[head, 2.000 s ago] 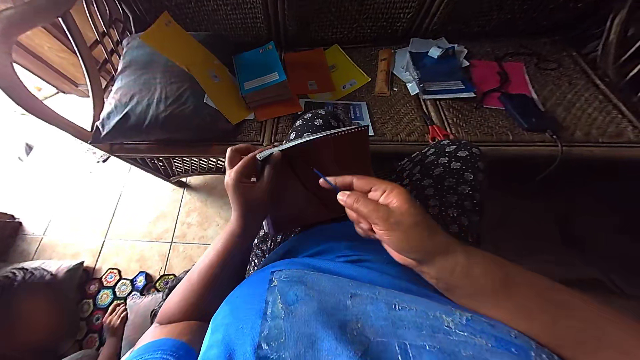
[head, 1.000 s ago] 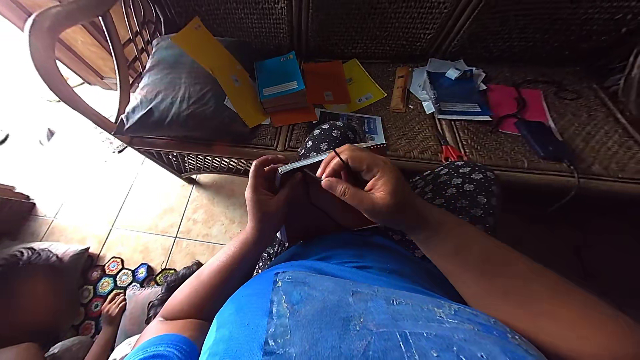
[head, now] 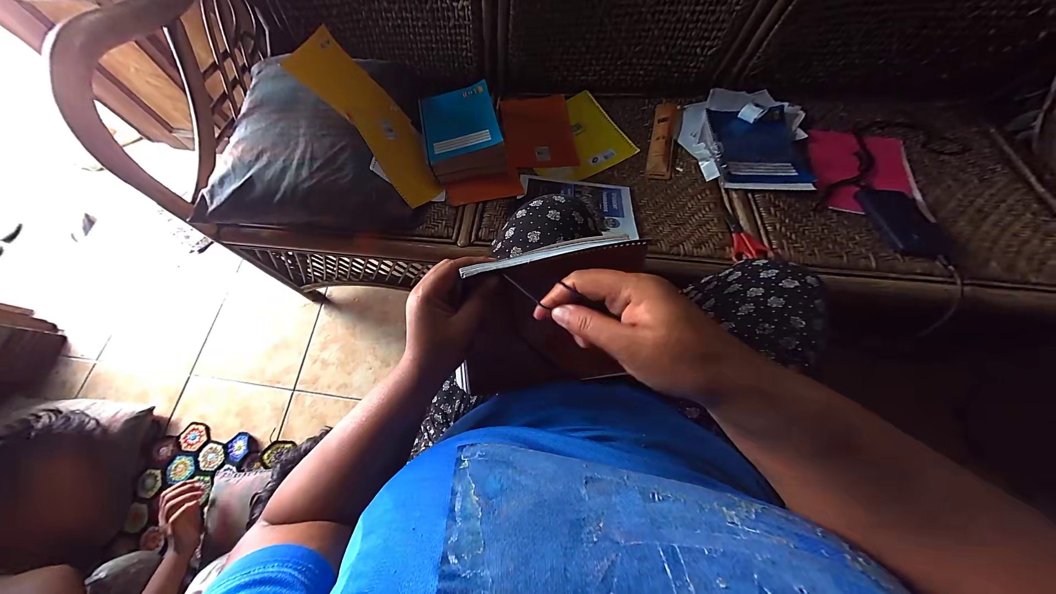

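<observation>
On my lap a dark brown spiral-bound notebook [head: 569,330] stands tilted, its page edges upward. My left hand [head: 445,318] grips its upper left corner, the thumb on the near side. In front of the cover, my right hand [head: 619,322] pinches a thin dark strand [head: 525,291], which runs up left toward my left hand. Whether the strand is thread or elastic, I cannot tell. A slim dark item also shows at the right fingertips, too small to name.
A woven wicker bench bears a grey cushion [head: 305,148], blue notebooks [head: 464,124], a yellow cover [head: 363,111], orange covers [head: 540,132], a wooden ruler [head: 662,140], red-handled scissors [head: 747,243], a pink folder [head: 858,165] and a dark corded device [head: 899,221]. People lie at lower left beside a crocheted blanket [head: 211,455].
My right hand has drawn away from the notebook's top edge, and the strand now stretches between my hands. My left hand stays at the notebook's left corner.
</observation>
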